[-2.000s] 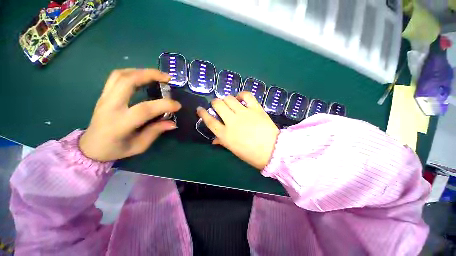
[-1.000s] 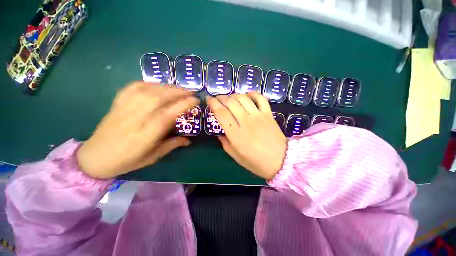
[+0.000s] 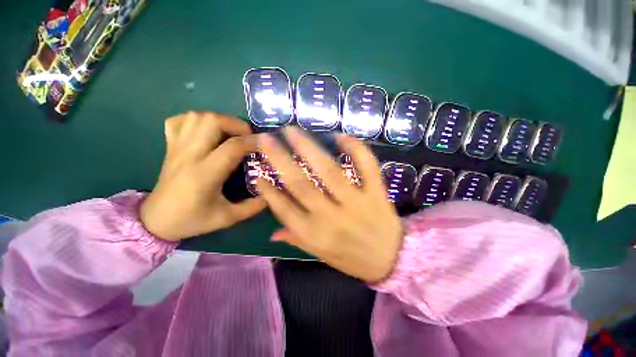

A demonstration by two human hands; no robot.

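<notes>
Smartwatch bodies lie in two rows on the green mat. The far row (image 3: 319,102) has several, showing pale text lines and bright glare. In the near row, the left watch (image 3: 260,172) shows a reddish pattern; a watch further right (image 3: 434,186) shows text lines. My left hand (image 3: 199,181) is curved around the left end of the near row, thumb and fingertips at that watch's edges; whether it grips is unclear. My right hand (image 3: 335,202), blurred, is spread over the near row's left watches, partly hiding them, and holds nothing visible.
A black strip (image 3: 446,157) lies under the near row. A cartoon-patterned case or phone (image 3: 77,52) lies at the upper left. A white compartment tray (image 3: 558,31) is at the upper right. Yellow paper (image 3: 621,157) is at the right edge, with a pink-sleeved arm (image 3: 481,261) at lower right.
The left watch, held up by my left hand two seconds ago, lies flat in the near row. My right hand's fingers have spread over the near row. The view has shifted, showing more watches at right.
</notes>
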